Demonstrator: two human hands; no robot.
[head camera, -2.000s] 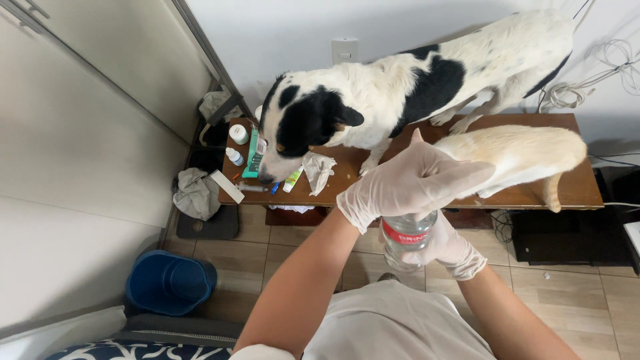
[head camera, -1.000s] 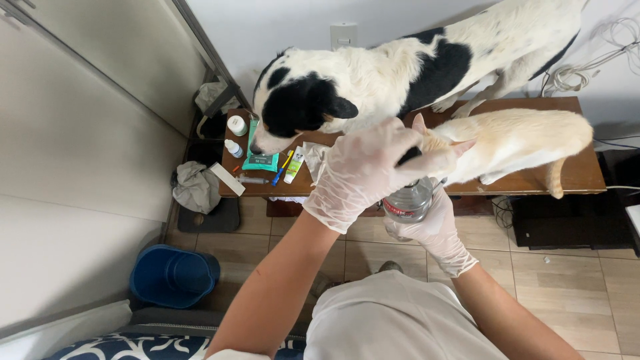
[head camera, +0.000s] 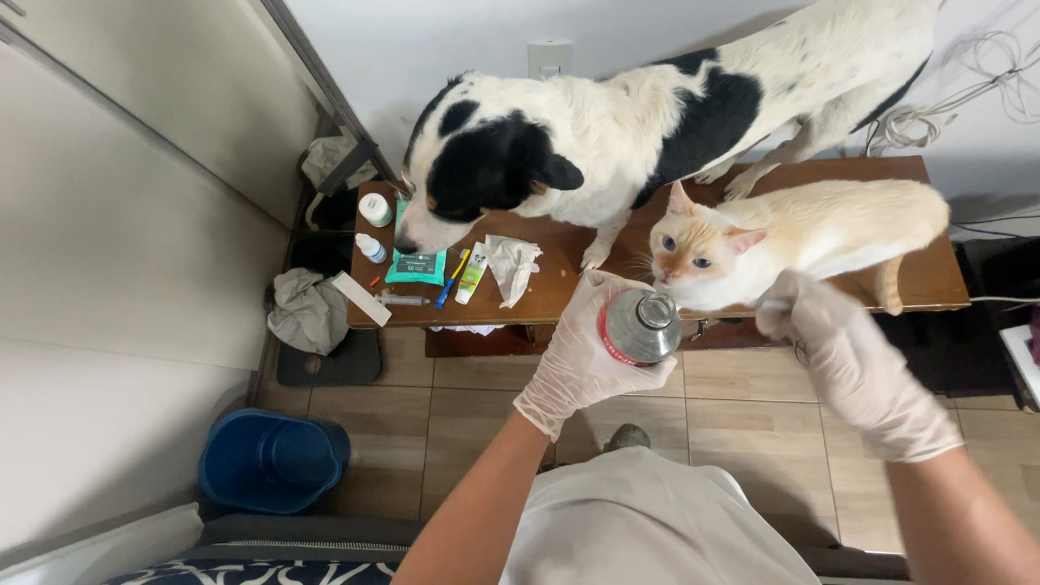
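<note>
My left hand (head camera: 589, 353), in a translucent white glove, grips a clear bottle (head camera: 640, 325) with a red label, seen from above. Its round neck points up and looks uncapped. My right hand (head camera: 845, 366), also gloved, is raised to the right of the bottle and blurred; a small pale thing may be at its fingertips, but I cannot tell. Between my hands and just beyond them, a cream and orange cat (head camera: 812, 236) stands on the wooden bench, its face close to the bottle. A black and white dog (head camera: 609, 138) stands behind it, nose down over a teal wipes pack (head camera: 416, 266).
On the bench (head camera: 561, 236) lie a white jar (head camera: 374, 210), a dropper bottle (head camera: 370, 248), a syringe (head camera: 404, 300), a blue and yellow toothbrush (head camera: 452, 279), a tube (head camera: 472, 274), crumpled tissue (head camera: 512, 268) and a white strip (head camera: 361, 299). A blue bucket (head camera: 272, 463) stands lower left. Cables (head camera: 910, 130) hang right.
My left hand has gone from above the bottle to gripping it. My right hand, which held the bottle from below, has moved off to the right. The cat has turned its face toward me.
</note>
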